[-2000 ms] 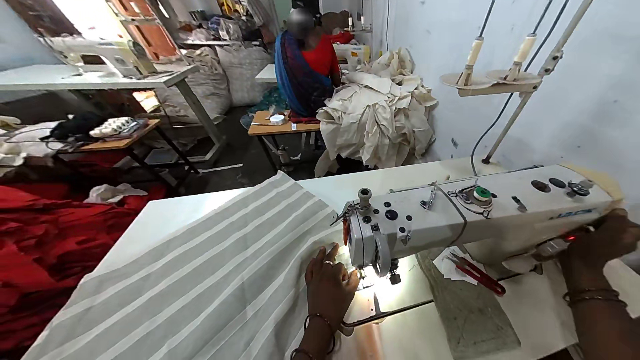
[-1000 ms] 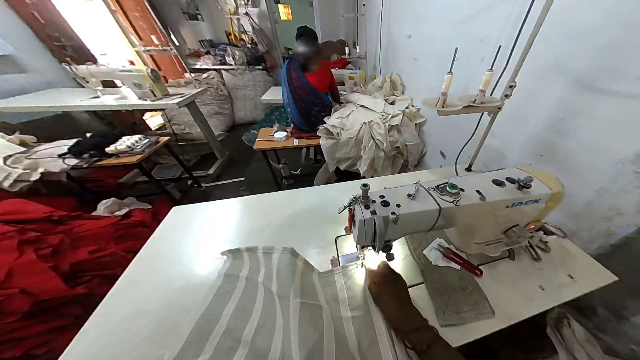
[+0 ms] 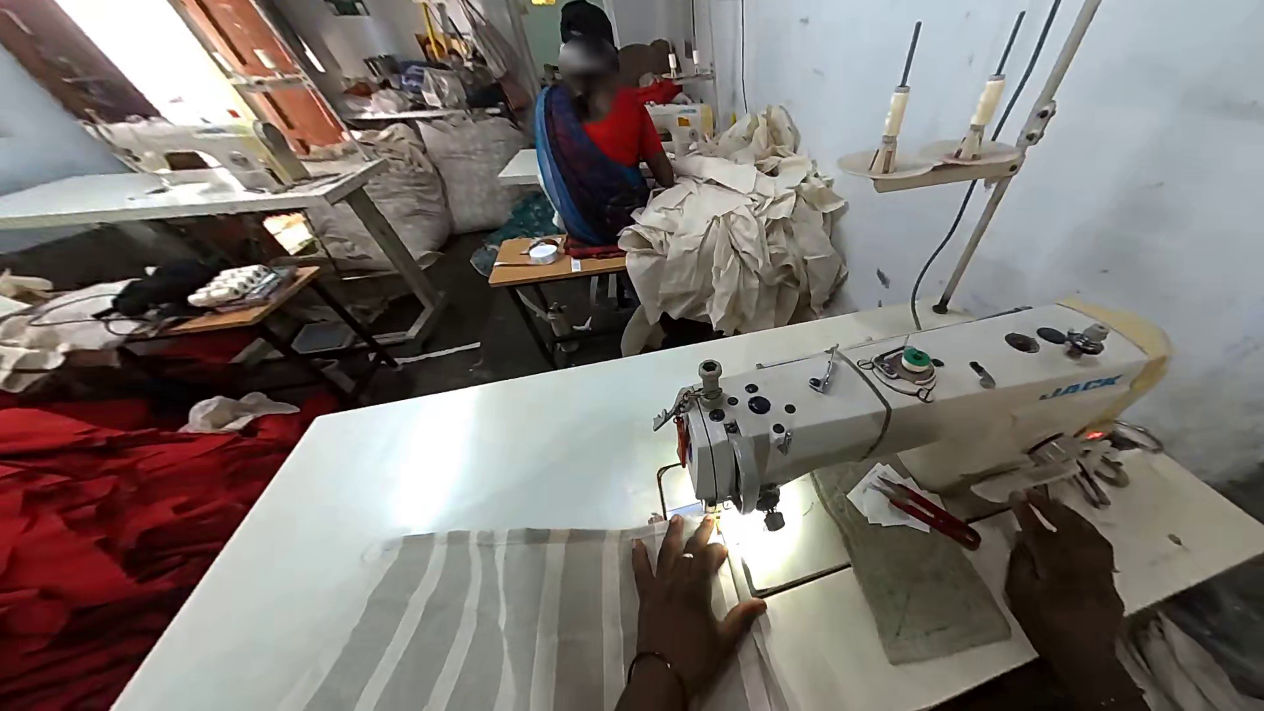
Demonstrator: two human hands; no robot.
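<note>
Grey and white striped fabric [image 3: 504, 612] lies on the white sewing table, its right edge by the needle area of a Jack sewing machine [image 3: 810, 425]. My left hand [image 3: 686, 592] presses flat on that edge, fingers spread, just left of the lit presser foot. At the right, my right hand [image 3: 1062, 573] is at the base of the machine, its fingertips by a metal part there; whether it grips anything cannot be told. Red-handled thread snips [image 3: 928, 513] rest on white paper scraps [image 3: 884, 499] over a grey cloth [image 3: 913, 592] between my hands.
Behind the table [image 3: 444, 425], a person [image 3: 602, 148] sits at another machine beside a heap of cream fabric [image 3: 736, 227]. Red fabric [image 3: 109, 533] is piled at the left. A thread stand [image 3: 987, 168] with spools rises at the back right. Another sewing table [image 3: 178, 202] stands at the far left.
The striped fabric, seen one second ago beside the needle, now lies flatter under my left hand. My right hand, at the machine's right side two seconds ago, is again in view there.
</note>
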